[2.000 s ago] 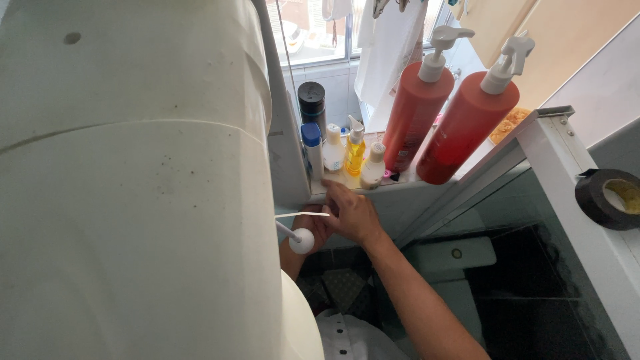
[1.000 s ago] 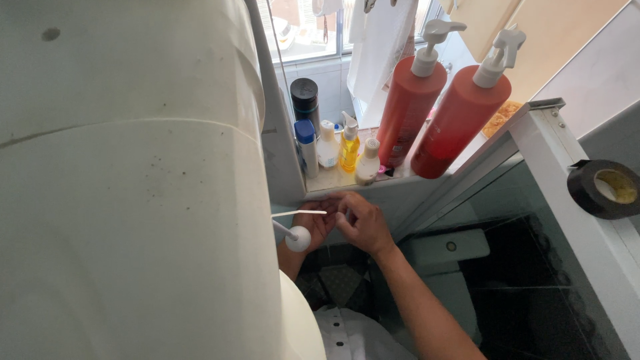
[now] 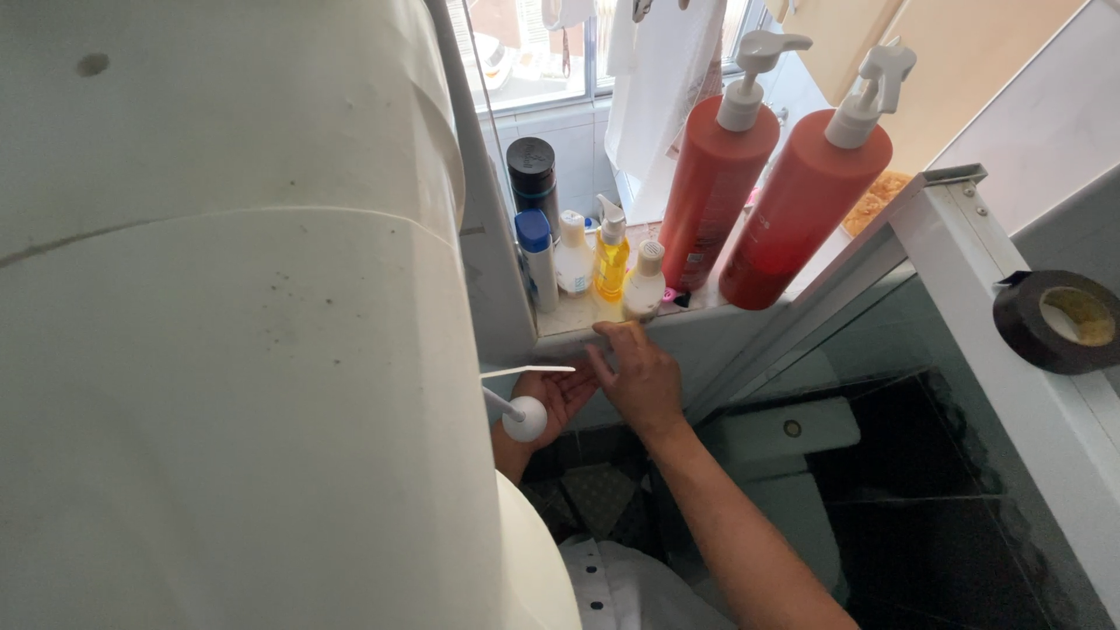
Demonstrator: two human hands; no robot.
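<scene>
My left hand [image 3: 556,402] is palm up below the ledge, partly behind a white ball-ended rod [image 3: 525,418] and a thin white strip [image 3: 529,371]; both stick out from a large cream cylindrical casing [image 3: 262,394]. Over its fingertips, my right hand [image 3: 639,372] has its fingers bent and spread, nearest the ledge's edge. Whether anything small lies between the two hands is too unclear to tell. Just above them on the ledge [image 3: 560,325] stand a white bottle [image 3: 645,284], a yellow pump bottle [image 3: 611,262], another white bottle [image 3: 573,258] and a blue-capped bottle [image 3: 540,262].
Two tall red pump bottles [image 3: 717,192] and a dark cylindrical container [image 3: 533,184] stand on the same ledge. A roll of black tape [image 3: 1059,321] rests on the white frame [image 3: 989,254] at right. Behind glass below is a toilet [image 3: 787,429]. The casing fills the left side.
My right hand's fingers have opened and moved up toward the ledge's edge. My left hand stays palm up below.
</scene>
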